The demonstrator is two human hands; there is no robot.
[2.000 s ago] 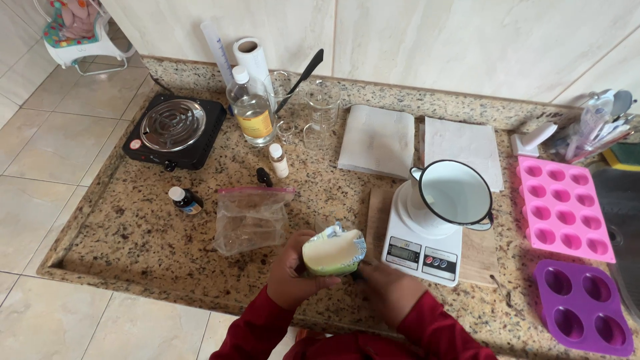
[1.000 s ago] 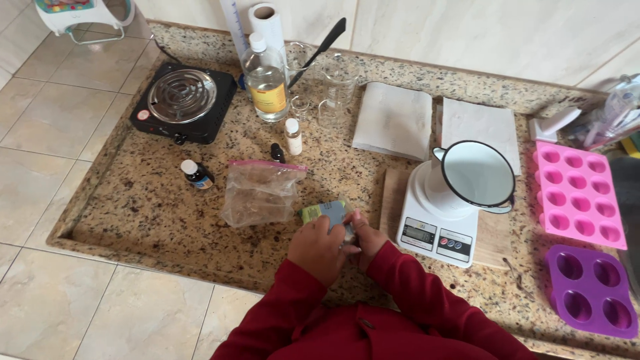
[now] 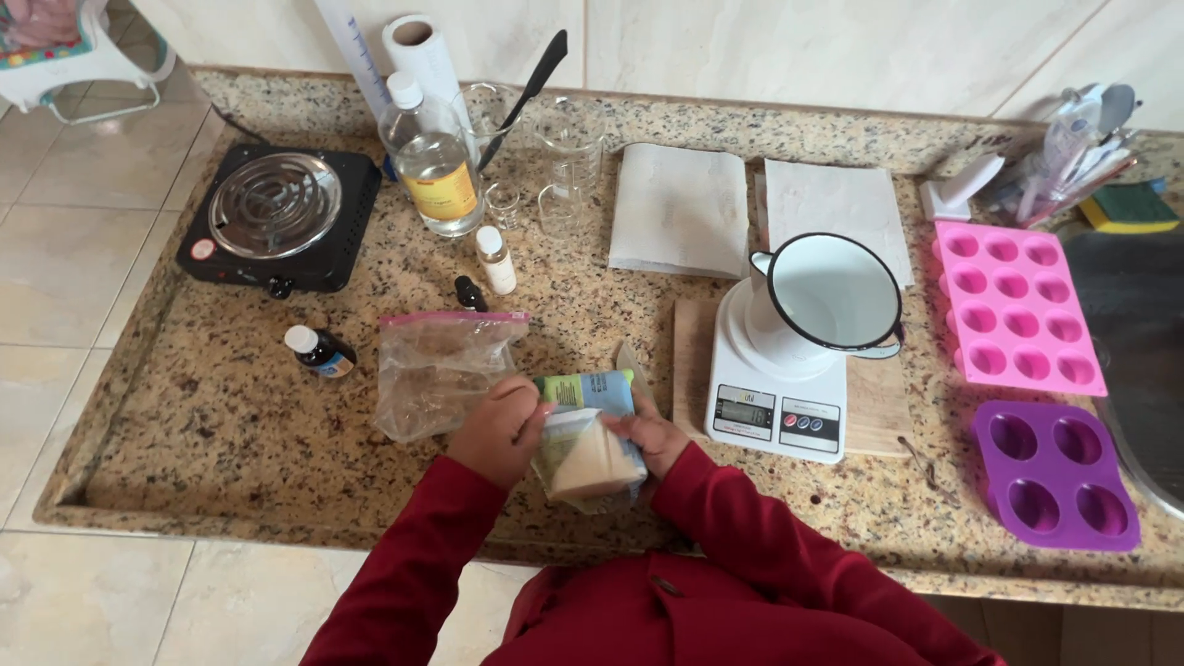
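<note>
Both of my hands hold a printed wrapper (image 3: pixel 587 393) around a pale, cream-coloured block (image 3: pixel 592 461) near the counter's front edge. My left hand (image 3: pixel 499 430) pinches the wrapper's left side, and my right hand (image 3: pixel 655 433) grips its right side. A clear zip bag (image 3: pixel 439 375) with a pink seal lies just beyond my left hand. To the right, a white enamel pot (image 3: pixel 832 287) with a dark rim stands on a white kitchen scale (image 3: pixel 777 407), which rests on a wooden board (image 3: pixel 874 407). Part of a thin, pale blade-like piece (image 3: pixel 634 365) shows behind the wrapper.
An electric coil hotplate (image 3: pixel 277 208) sits at the left. Behind are a large clear bottle (image 3: pixel 435 180), glass beakers (image 3: pixel 569 139), small bottles (image 3: pixel 497 264) and folded paper towels (image 3: pixel 680 208). Pink (image 3: pixel 1017 305) and purple (image 3: pixel 1054 472) silicone molds lie by the sink (image 3: pixel 1133 324).
The block was exposed and upright two seconds ago, then mostly covered by my hands; now its pale face shows toward me in the wrapper. My hands have shifted around it.
</note>
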